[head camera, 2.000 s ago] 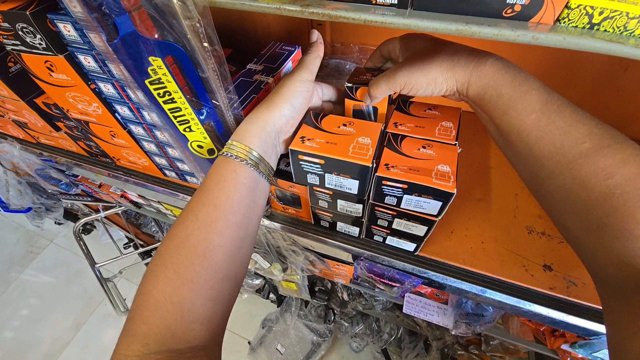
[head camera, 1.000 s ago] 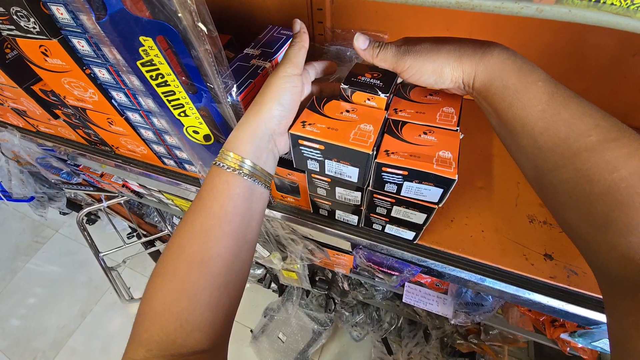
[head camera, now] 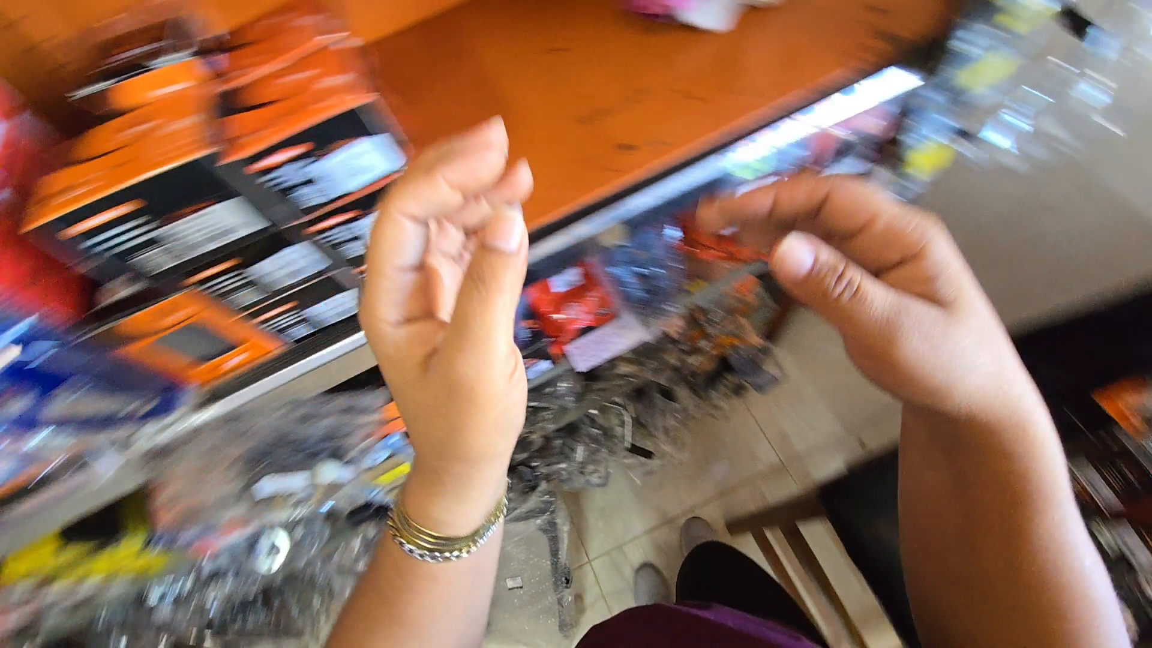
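Note:
My left hand (head camera: pixel 450 279), with gold and silver bangles (head camera: pixel 450 531) at its wrist, is raised in front of the shelf edge, fingers curled loosely and nothing held. To its right, my right hand (head camera: pixel 864 279) hangs in the air, thumb and fingers apart and holding nothing. Black and orange cardboard boxes (head camera: pixel 162 207) with white labels stand stacked on the orange shelf (head camera: pixel 576 81), left of my left hand. A smaller box (head camera: pixel 157 85) lies on top of the stack. Motion blurs the boxes, and their print is not legible.
The shelf's metal front edge (head camera: pixel 720 162) runs diagonally behind my hands. Below it hang many plastic-bagged parts (head camera: pixel 612 423) and a paper note (head camera: pixel 607 342). A wooden stool or frame (head camera: pixel 810 558) stands on the tiled floor (head camera: pixel 720 450) near my feet. Pink and white packaging lies at the shelf's back.
Both hands have come away from the top of the box stack and now hang in front of the shelf, apart. The view has swung to the right and down.

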